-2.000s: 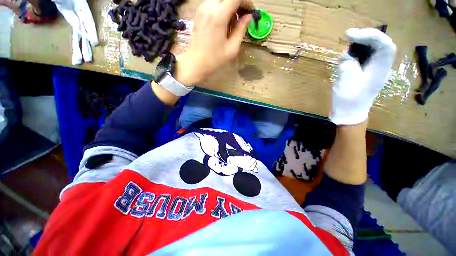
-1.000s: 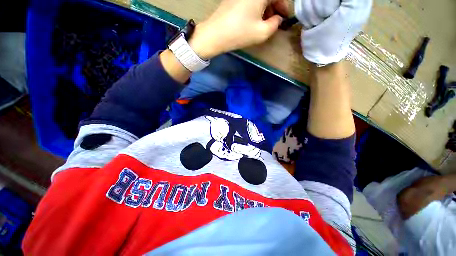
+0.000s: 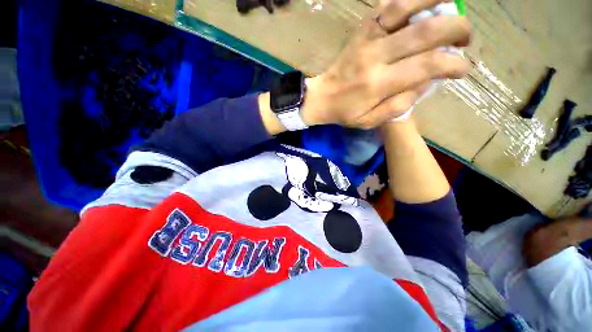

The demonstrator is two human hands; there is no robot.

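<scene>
My bare left hand (image 3: 383,71) lies across my right hand, its fingers bent over the white knit glove. Only parts of my gloved right hand (image 3: 415,104) show beneath and beyond it. Whether either hand holds a part is hidden. A bit of the green cap (image 3: 461,6) shows at the top edge, beyond the hands. Long black parts (image 3: 538,93) lie on the cardboard (image 3: 483,120) to the right of my hands. A few dark short parts (image 3: 259,5) show at the top edge, left of my hands.
A blue bin (image 3: 185,87) with many small dark pieces stands below the table's greenish edge (image 3: 227,35) on the left. Another person's forearm and pale sleeve (image 3: 552,285) are close at the lower right. More black parts (image 3: 579,175) lie at the right edge.
My left hand has moved right and now covers my gloved right hand. The dark piece seen between the hands is out of sight. The view has swung right since the first frame.
</scene>
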